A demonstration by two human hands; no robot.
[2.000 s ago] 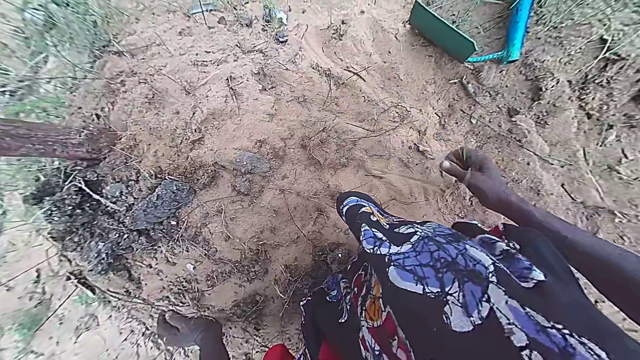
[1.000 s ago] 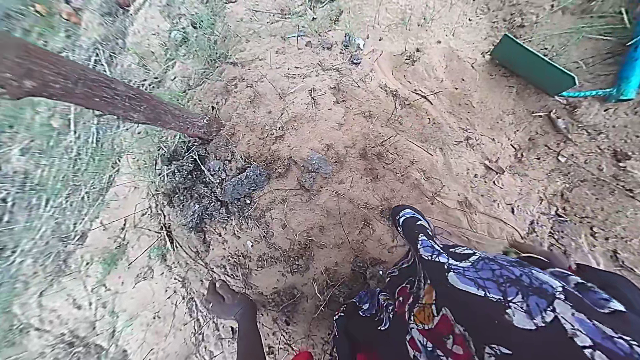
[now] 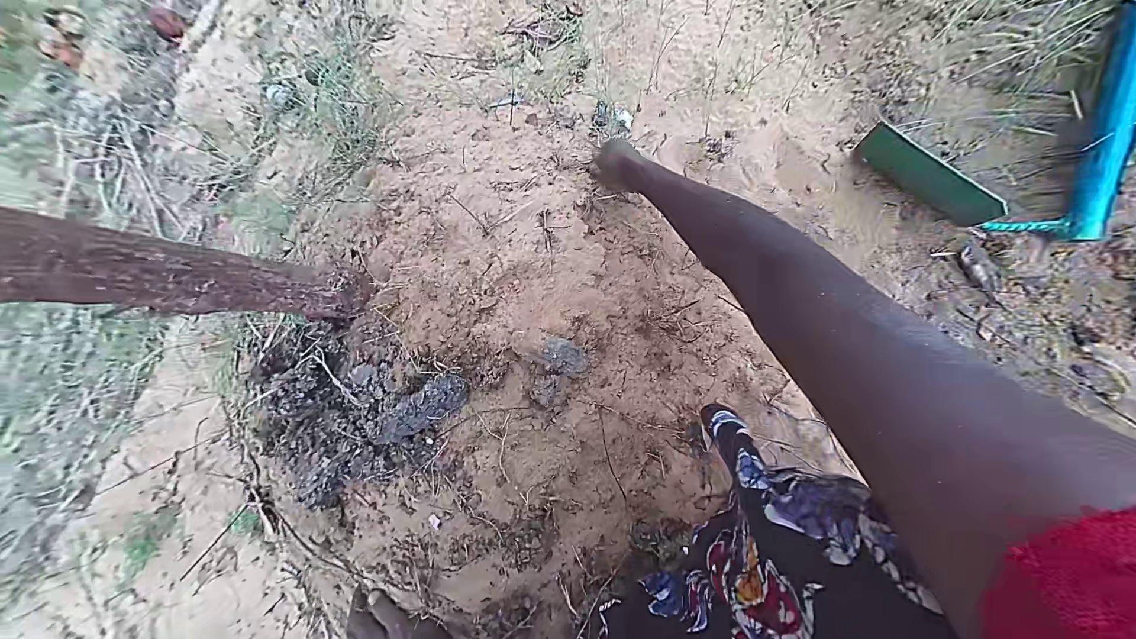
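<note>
My right hand (image 3: 616, 169) touches or hovers just over the sandy soil (image 3: 524, 266) at the upper middle, its arm stretched in from the lower right; its fingers are blurred, and whether they hold anything cannot be told. Near it lies a small pale scrap (image 3: 621, 117). At the bottom edge my left hand (image 3: 382, 617) is partly cut off, low over the ground by some thin roots. Dark clods (image 3: 426, 408) lie in a heap at the left, with smaller grey lumps (image 3: 564, 355) in the middle.
A brown wooden post or trunk (image 3: 177, 271) meets the ground beside the dark heap. At the upper right lie a green metal blade (image 3: 932, 175) and a blue pole (image 3: 1109, 133) joined to it by a ribbed rod. Patterned cloth (image 3: 772, 550) covers the lower middle. Dry grass stands at the left.
My right hand has reached forward, away from beside the patterned cloth, to the upper middle of the soil. My left hand stays low, now partly out of the frame. The view has shifted.
</note>
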